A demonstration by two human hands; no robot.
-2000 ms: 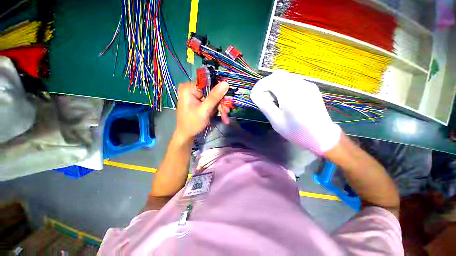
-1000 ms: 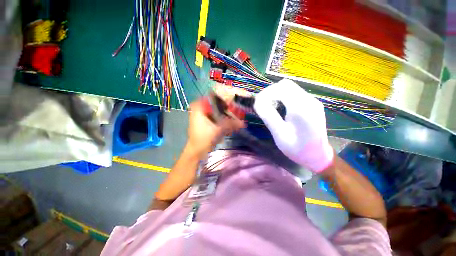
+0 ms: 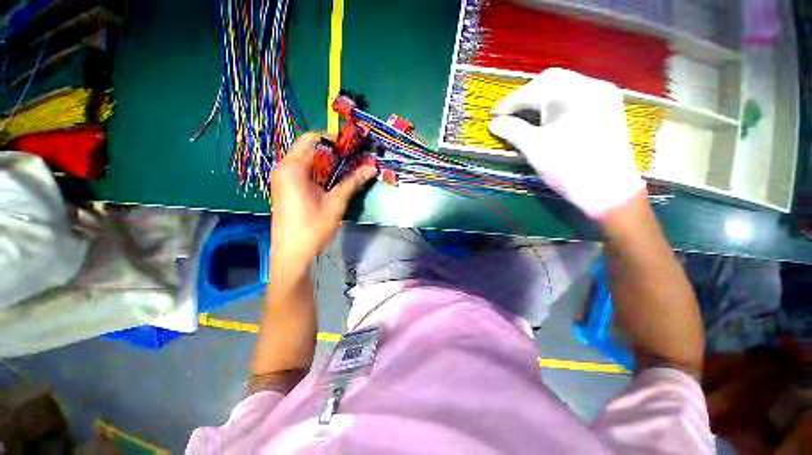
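My bare left hand [image 3: 307,191] holds red-and-black connector housings [image 3: 327,165] at the bench edge. More red connectors [image 3: 345,107] lie just beyond it, with mixed-colour wires [image 3: 445,167] trailing right along the edge. My right hand [image 3: 574,133], in a white glove, is over the yellow wires [image 3: 648,133] in the compartment tray [image 3: 726,114]. Its thumb and forefinger are close together near the wires' left part; whether they pinch a wire cannot be told.
Red wires [image 3: 570,40] fill the compartment beyond the yellow. A mixed-colour wire bundle [image 3: 254,89] lies left of the yellow tape line [image 3: 336,53]. Yellow and red stacks are at far left. A person's pale clothing [image 3: 107,249] and a blue stool [image 3: 233,262] are at left.
My right hand has moved from beside the connectors to over the yellow wires. My left hand has moved left and up to the bench edge, still holding connectors.
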